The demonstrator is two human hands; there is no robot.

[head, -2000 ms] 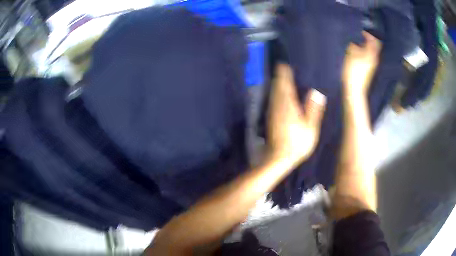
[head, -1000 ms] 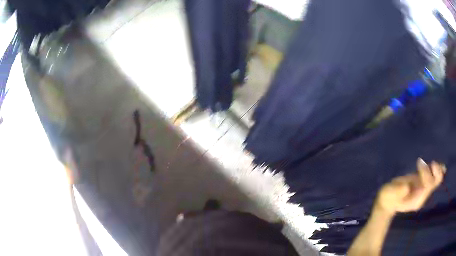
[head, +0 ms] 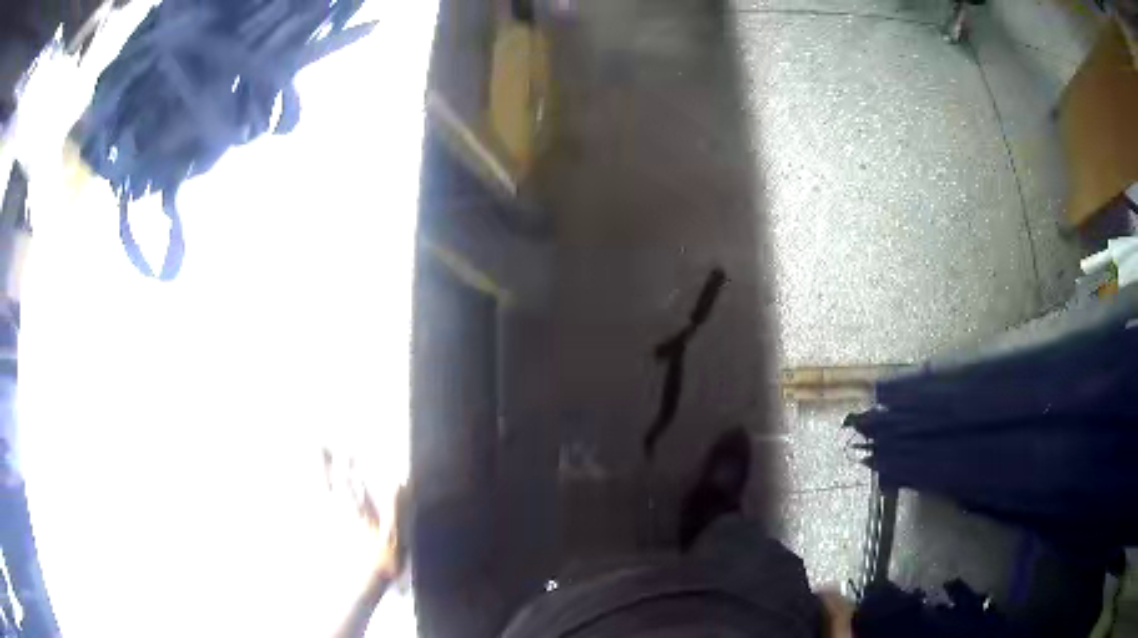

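Observation:
A loose pile of dark navy strips (head: 212,87) lies on the glaring white table (head: 225,411) at the upper left, with one strip looping down. My left hand (head: 392,538) is at the table's near right edge, well below the pile; its fingers are washed out by glare, and no cloth shows in it. Only a small piece of my right hand or wrist (head: 836,613) shows at the bottom edge, beside navy cloth; its fingers are hidden. Navy strips (head: 1011,430) hang at the right, ragged ends towards the middle.
A long dark scrap (head: 680,355) lies on the shaded floor. My shoe (head: 718,480) is just below it. A metal rack leg (head: 881,536) and a wood-like bar (head: 842,380) are at the right. A brown board (head: 1101,131) stands at the upper right.
The view has swung from the hanging navy bundles to the white table and floor. The hanging cloth now sits at the right edge. The hands are no longer in front of the bundles.

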